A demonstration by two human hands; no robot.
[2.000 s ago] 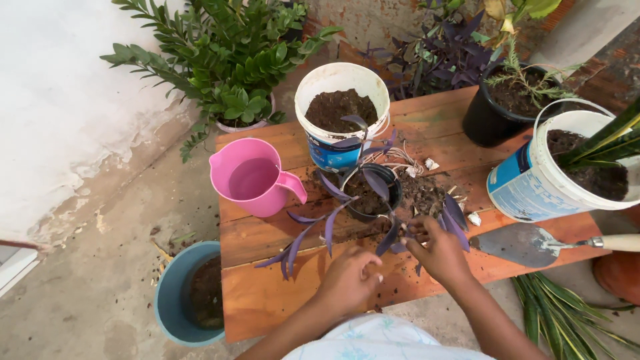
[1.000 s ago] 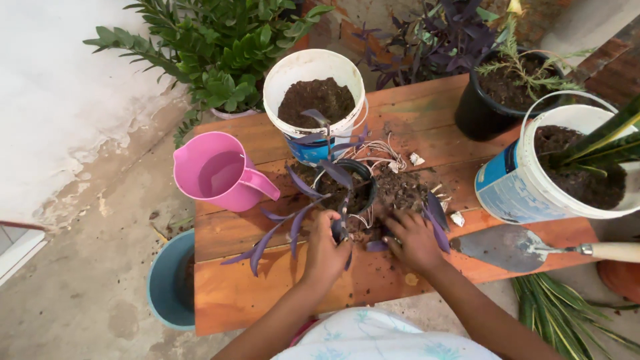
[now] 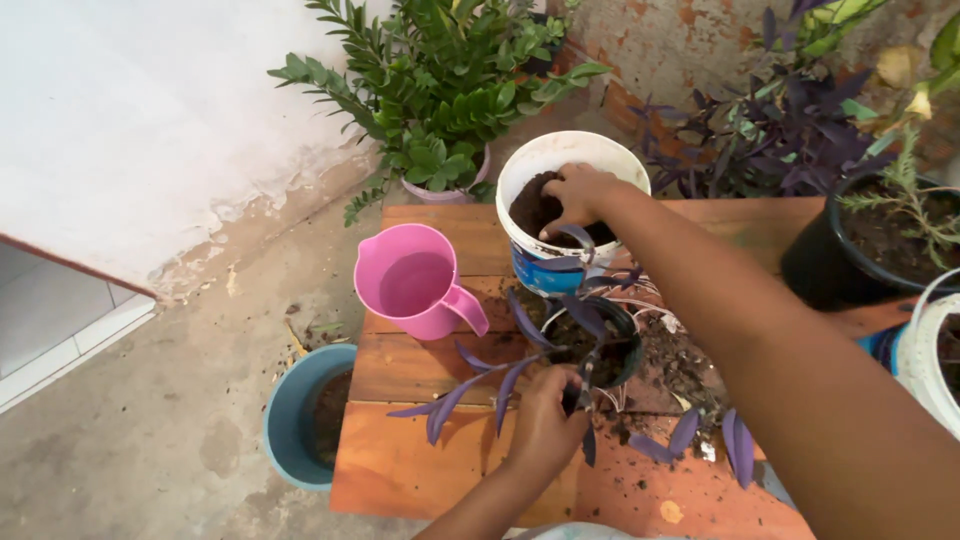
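Observation:
My right hand (image 3: 581, 196) reaches into a white plastic bucket (image 3: 574, 142), its fingers spread in the dark soil (image 3: 531, 206). Nearer to me stands a small black plant pot (image 3: 634, 360) with soil in it and a purple-leaved plant (image 3: 525, 319) trailing out to the left. My left hand (image 3: 551, 420) is at the near side of this pot, fingers curled around a stem or the rim; which one is hard to tell. Loose soil (image 3: 679, 367) and pale roots or strings lie right of the pot, with purple leaves (image 3: 682, 435) on the table nearby.
A pink pitcher (image 3: 409, 281) with liquid stands left on the wooden table (image 3: 420, 465). A blue pot (image 3: 300, 420) is on the floor by the table's left edge. At the right are a black pot (image 3: 832, 247) and another white bucket (image 3: 919, 360). Leafy potted plants (image 3: 442, 97) stand behind.
My right hand has moved from the loose soil beside the small pot up into the white bucket. My left hand stays near the small pot. The view has shifted left.

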